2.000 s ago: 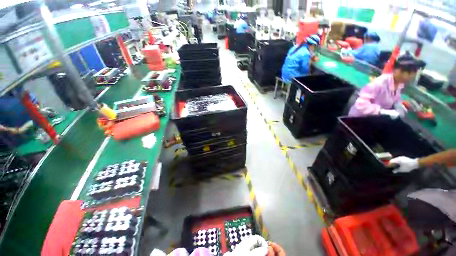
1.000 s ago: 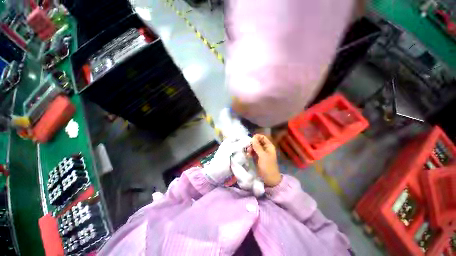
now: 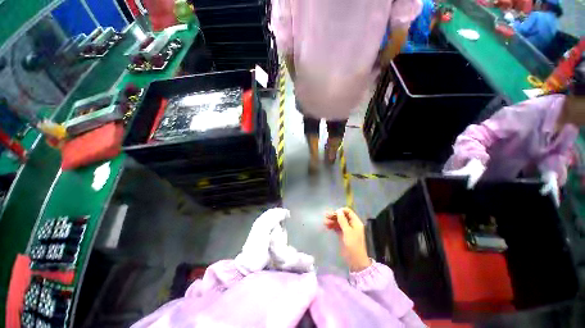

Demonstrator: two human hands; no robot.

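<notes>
My left hand wears a white glove, low in the middle of the view. A loose white glove hangs at its palm side, held by it. The border between the two is hard to see. My right hand is bare, to the right and apart from the left hand. Its fingers are partly bent and spread, and no object shows in it.
Stacked black trays stand ahead left, the top one holding boards. A bench with circuit boards runs along the left. A person in pink is in the aisle ahead. Another leans over a black bin at right.
My right hand has moved away from the loose glove and my left hand. The view has shifted up, and the person in pink is farther off down the aisle.
</notes>
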